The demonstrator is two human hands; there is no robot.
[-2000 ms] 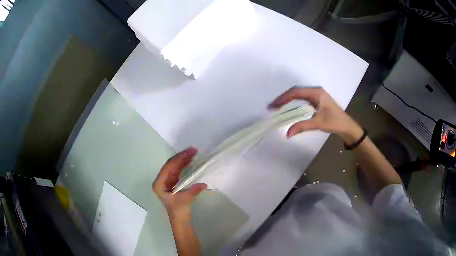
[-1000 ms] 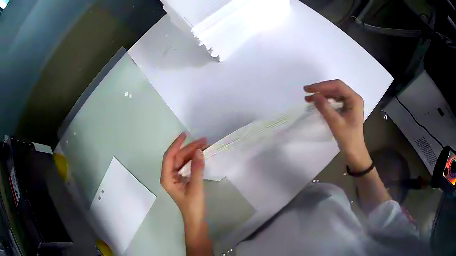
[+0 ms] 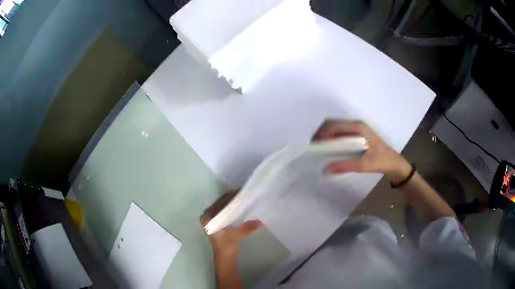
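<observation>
A bundle of thin white sheets (image 3: pixel 288 178) is held between my two hands above the table, bowed upward in the middle and slightly blurred. My left hand (image 3: pixel 230 223) grips its lower left end, thumb on the near side and fingers partly hidden behind. My right hand (image 3: pixel 358 152) grips its right end, fingers behind and thumb in front. A thick white sheet stack (image 3: pixel 243 39) with a ragged edge stands at the far part of the table. A single white sheet with two small holes (image 3: pixel 144 248) lies on the pale green surface at the lower left.
The table has a white part (image 3: pixel 384 84) and a pale green part (image 3: pixel 164 152). A dark machine (image 3: pixel 28 226) with another white sheet (image 3: pixel 59 257) at it is at the left edge. A white box-like unit (image 3: pixel 471 135) and a small lit screen (image 3: pixel 506 183) are at the right.
The bundle was almost straight and edge-on one second ago; now it is bowed and shows its broad face. A white sheet now shows at the dark machine on the left.
</observation>
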